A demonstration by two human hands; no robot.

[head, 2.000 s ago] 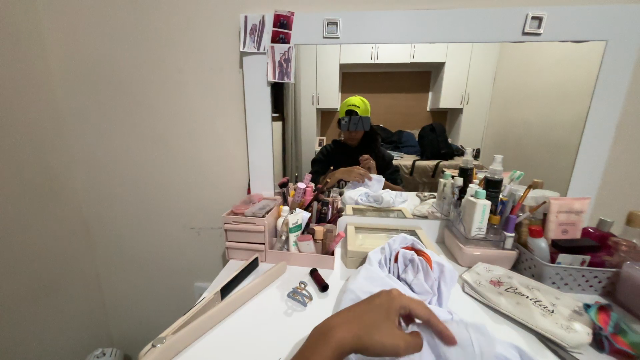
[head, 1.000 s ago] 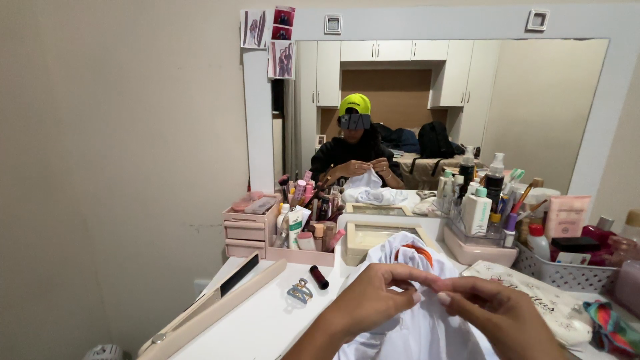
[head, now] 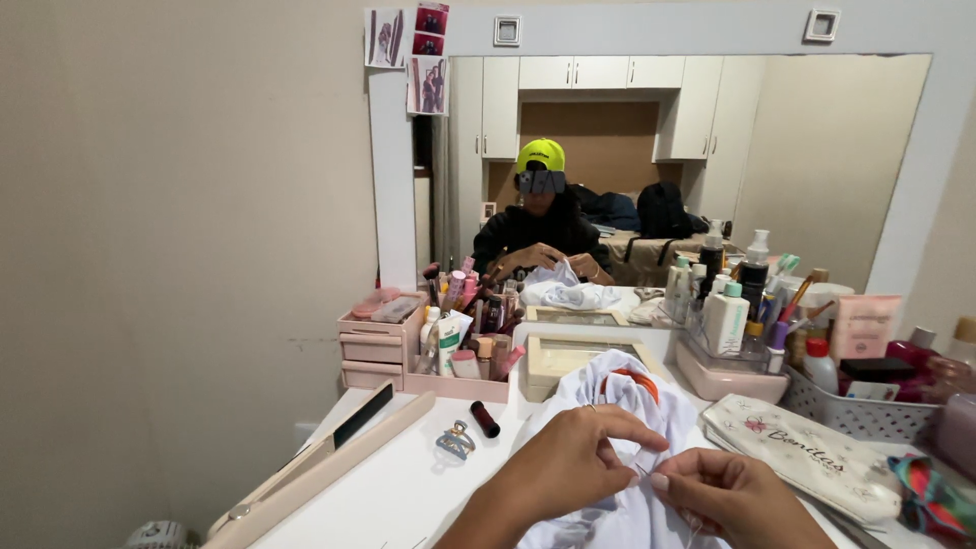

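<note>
White cloth (head: 610, 511) lies bunched over the front middle of the dressing table, with an orange ring-like piece (head: 637, 383) showing in its upper folds. Over the cloth, my left hand (head: 583, 457) has its thumb and index finger a little apart; whether they touch the fabric is unclear. Close on its right, my right hand (head: 717, 484) pinches something thin, perhaps a needle or thread, between thumb and index finger. A faint thin line shows between the two hands. The lower fingers of my right hand are partly hidden.
A hair straightener (head: 328, 465), a claw clip (head: 456, 441) and a dark red tube (head: 485, 419) lie left. A pink organizer (head: 457, 386) with cosmetics stands behind them. At right are a white zip pouch (head: 801, 457), a grey basket (head: 862, 412) and bottles, below the mirror (head: 831, 152).
Two seconds ago only my left hand showed plainly over the cloth. My right hand then came in and met it at the fingertips; now the fingertips are slightly apart and lower.
</note>
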